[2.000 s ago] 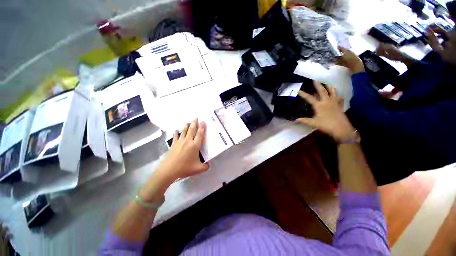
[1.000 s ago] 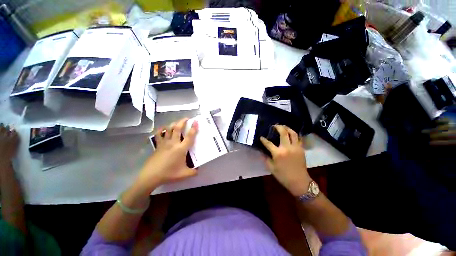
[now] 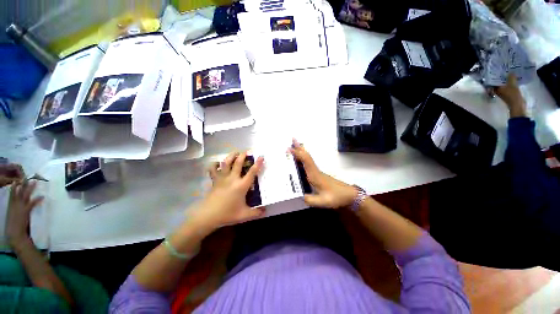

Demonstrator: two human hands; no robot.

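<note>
A small white folding carton (image 3: 277, 178) lies near the bench's front edge. My left hand (image 3: 232, 191) grips its left side, over a dark picture panel. My right hand (image 3: 326, 185) is at its right end, fingers on the black pack (image 3: 301, 176), of which only a narrow dark strip shows at the carton. The rest of that pack is hidden. One labelled black pack (image 3: 366, 119) lies right of the carton, another (image 3: 451, 136) farther right.
Open-ended cartons (image 3: 116, 92) lean at the left, behind a small dark-faced box (image 3: 83, 173). Flat carton blanks (image 3: 295, 37) lie at back centre, piled black packs (image 3: 423, 58) at back right. A green-sleeved person's hand (image 3: 21, 211) is left; a dark-blue-sleeved arm (image 3: 522, 135) is right.
My right hand has moved left with a black pack from the packs to the carton's right end. The view has shifted. The neighbour's hands at left have come further into view.
</note>
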